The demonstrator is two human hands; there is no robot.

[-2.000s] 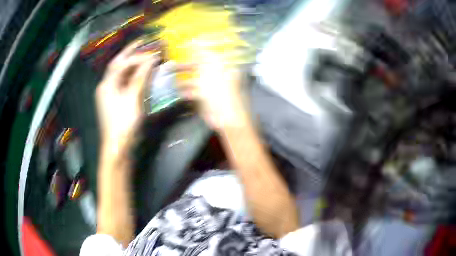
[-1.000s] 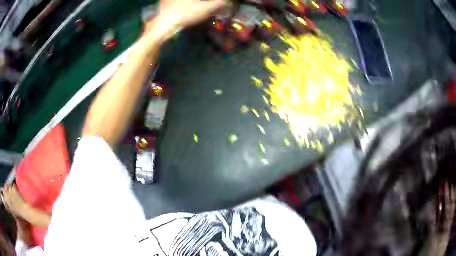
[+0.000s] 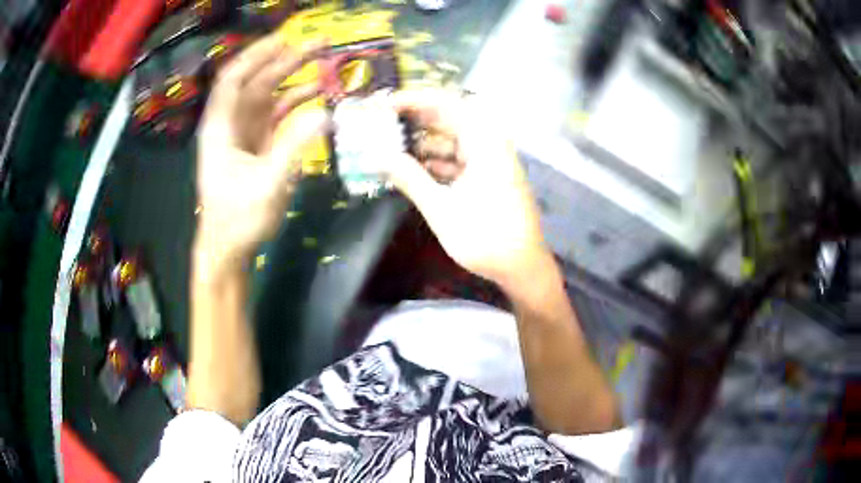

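A device unit (image 3: pixel 366 141) is held over the bench in front of me, its red end with a gold disc pointing away and its pale board end towards me. My right hand (image 3: pixel 463 179) grips it from the right side. My left hand (image 3: pixel 250 141) is at its left, fingers bent by the red end; blur hides whether they touch it or hold a small piece. The heap of small yellow pieces (image 3: pixel 316 156) lies behind and under the hands, partly hidden by them.
Several device units lie on the bench at left, one here (image 3: pixel 142 304), beside the white rail (image 3: pixel 83 208) of the green conveyor. Red trays (image 3: pixel 102 33) show at top left and bottom left. The white machine (image 3: pixel 604 212) with a yellow-black tool (image 3: pixel 748 212) stands at right.
A second ago my left arm reached over the bench and my right hand was out of view. Now both hands are in front of me, with a unit in the right; the view has swung right.
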